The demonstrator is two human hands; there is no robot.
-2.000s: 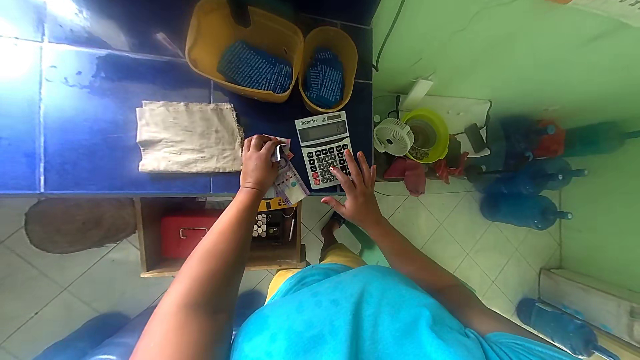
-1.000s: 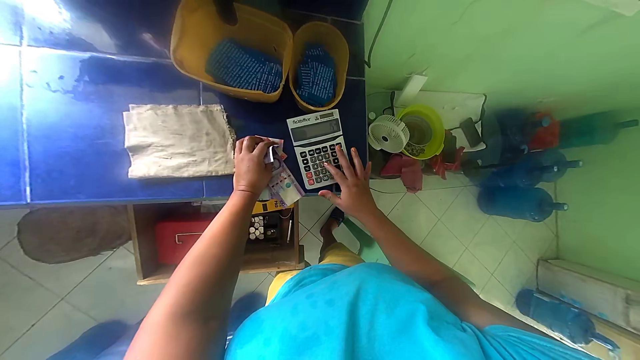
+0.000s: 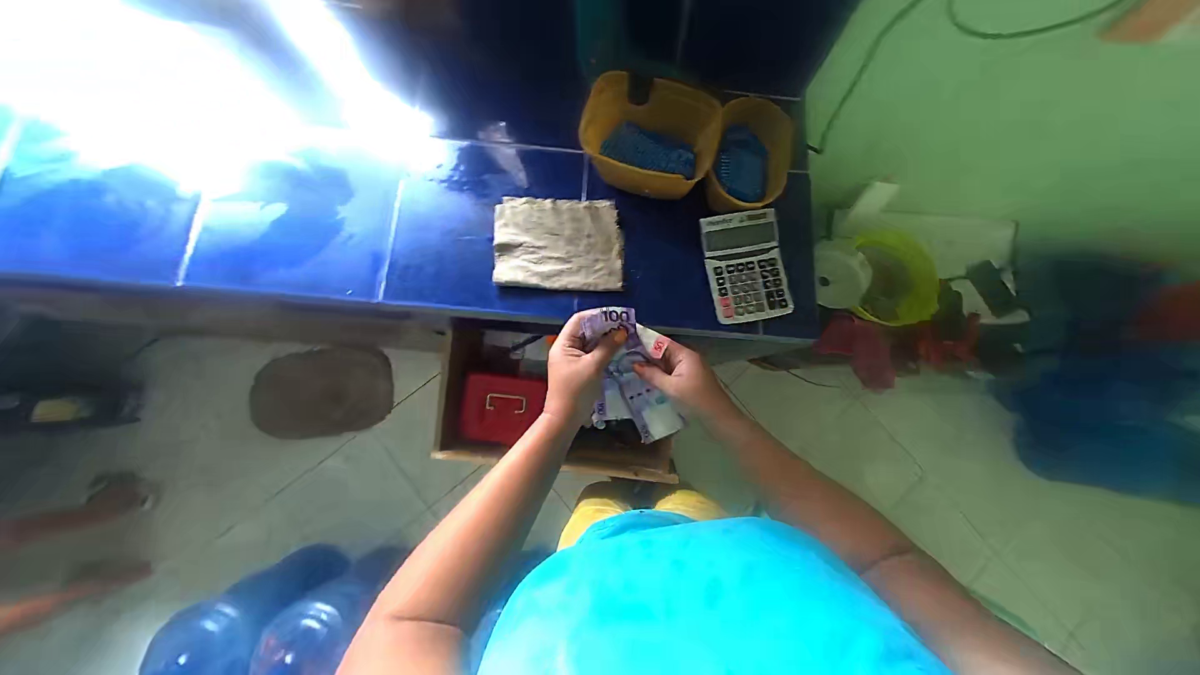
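Observation:
Several purple and red-marked banknotes are spread between my two hands, over the open wooden drawer. My left hand grips them from the left, its thumb on top of a purple note. From the right, my right hand pinches the notes between thumb and fingers. Just beyond, on the blue tiled counter, lie a folded beige cloth and, to its right, a desk calculator that neither hand touches. In the drawer sits a red metal cash box with a handle.
Two yellow containers holding blue items stand behind the calculator. At right are a lime-green basket and a small white fan. Blue water jugs stand lower left, near another person's limbs. A brown mat lies on the floor.
My right hand has left the calculator and now holds banknotes. My left hand has moved off the counter, and the notes are now above the drawer. The view has shifted left.

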